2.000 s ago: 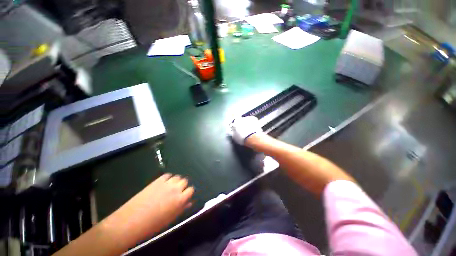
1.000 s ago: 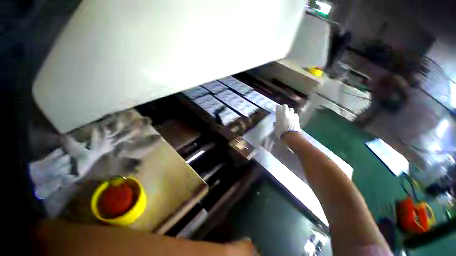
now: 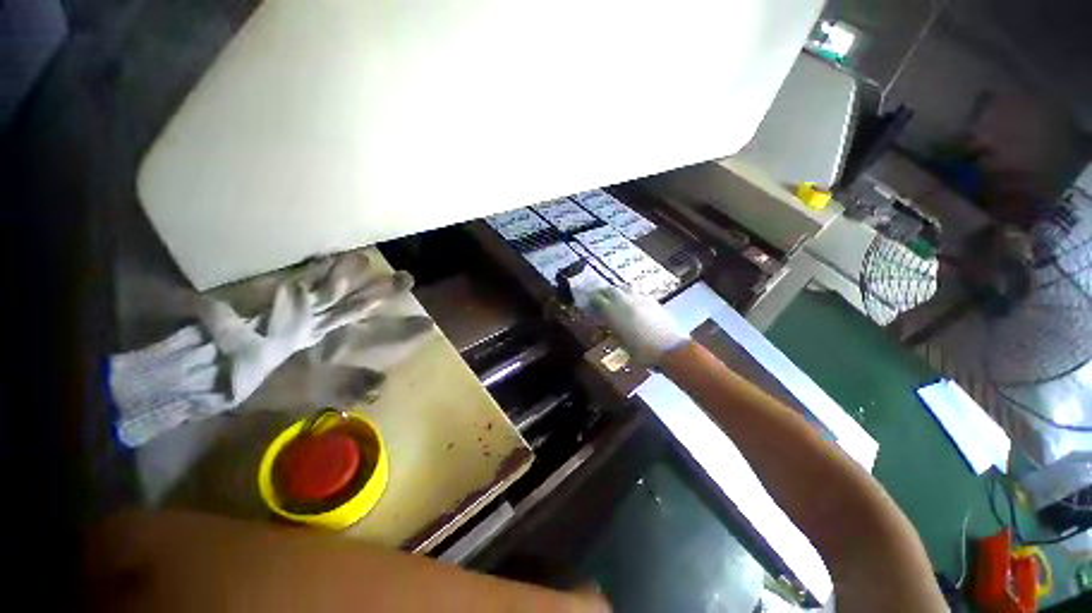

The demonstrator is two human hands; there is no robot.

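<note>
Several white circuit board panels with small dark marks lie in rows on the dark mesh conveyor below the white hood. My right hand, in a white knit glove, reaches over the conveyor's near end, at the nearest panels. Its fingertips are blurred against the panels, so I cannot tell if it grips one. My left forearm crosses the bottom edge; the bare left hand is mostly cut off by the frame. The framed plate lies beside the conveyor, partly behind my right arm.
The white hood hangs over the conveyor. Spare gloves and a red button in a yellow ring are on the ledge at left. Metal rollers lie before the ledge. A fan, white paper and an orange-red holder are at right.
The view first swung from the bench to the hooded conveyor. Since one second ago, my right hand has moved left from the framed plate's far corner onto the conveyor's near end.
</note>
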